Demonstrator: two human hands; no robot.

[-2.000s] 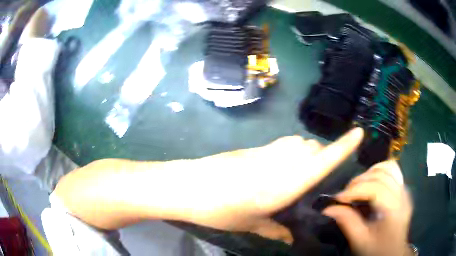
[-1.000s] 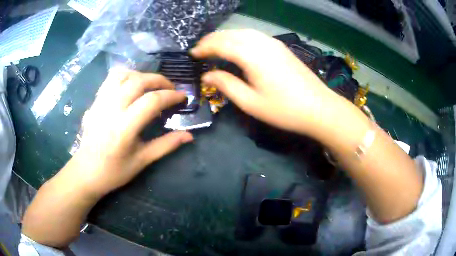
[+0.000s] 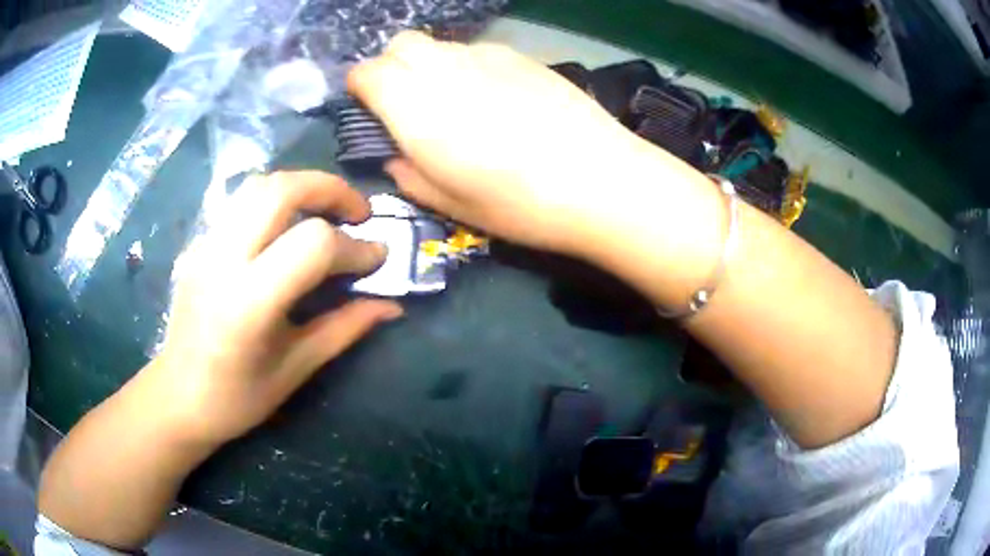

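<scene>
A display module shows a bright white face, with orange-gold flex tail to its right. My left hand is at its left side, fingertips on or over it; whether it grips the module is unclear. My right hand reaches over a row of black modules; its fingertips are at that row's top and right side, and its palm hides part of it. A dark fixture lies at the lower centre with a black module on it, gold tail pointing right.
Stacked black pieces and modules with teal tabs and gold tails lie at the upper right. Clear plastic bags lie at the upper left, with scissors at the far left. Printed paper lies behind the scissors.
Both hands moved from the upper right and front to the module row. In the last second my right hand moved left and up over the row, and the white-faced module came into view by my left fingertips.
</scene>
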